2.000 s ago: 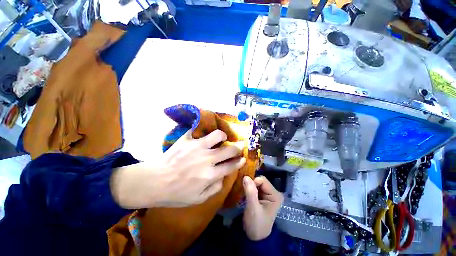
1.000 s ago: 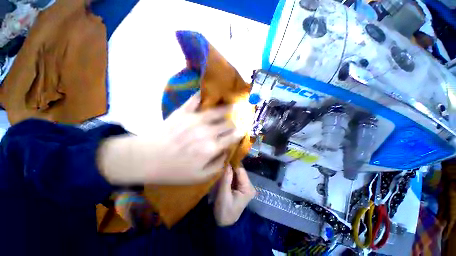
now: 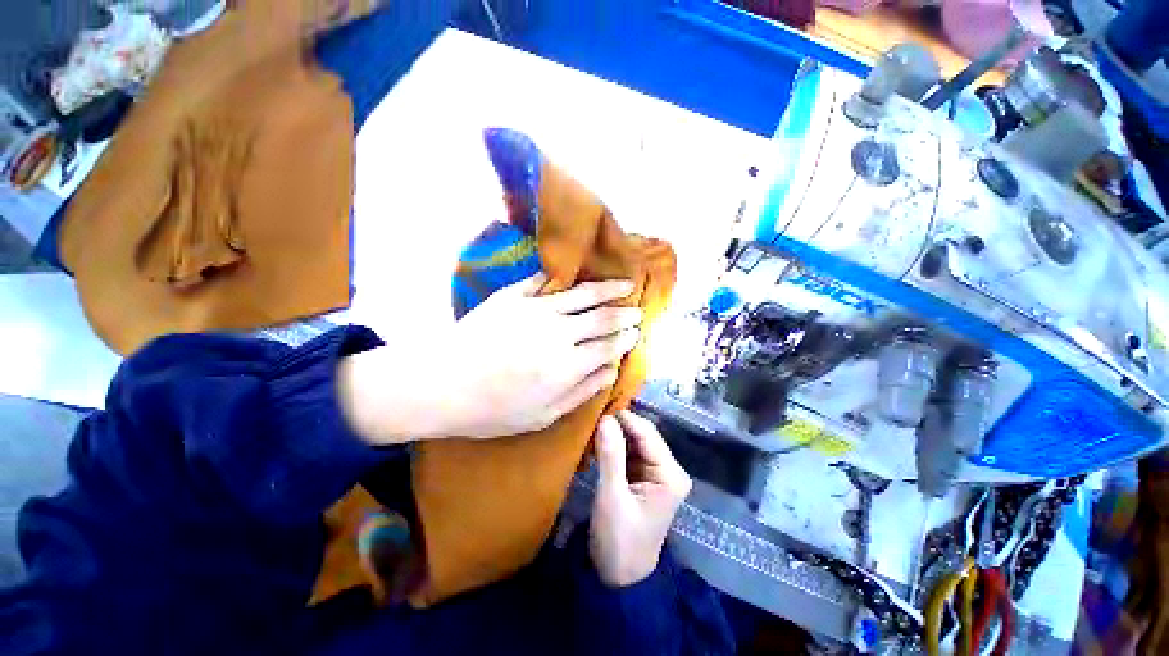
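Note:
A brown fabric panel (image 3: 494, 513) lies on the white table and hangs toward my lap. Its plaid underside (image 3: 497, 267) shows at the folded far corner. My left hand (image 3: 519, 359) lies flat on the panel, fingers pointing at the needle area, pressing the cloth. My right hand (image 3: 635, 493) pinches the panel's near right edge between thumb and fingers. The needle area (image 3: 731, 340) of the sewing machine (image 3: 949, 244) is just right of the cloth, which appears a little apart from it. Bright lamp light falls on the cloth edge.
A stack of brown cut panels (image 3: 289, 192) with small folded pieces (image 3: 205, 212) on top lies at the left. Scissors (image 3: 970, 609) with yellow and red handles lie at the lower right, beside a black patterned strip (image 3: 1026, 545). A ruler tape (image 3: 756, 551) runs along the near edge.
The view has shifted, so the machine sits further right. The panel's right edge, with both hands on it, has come away leftward from the needle area.

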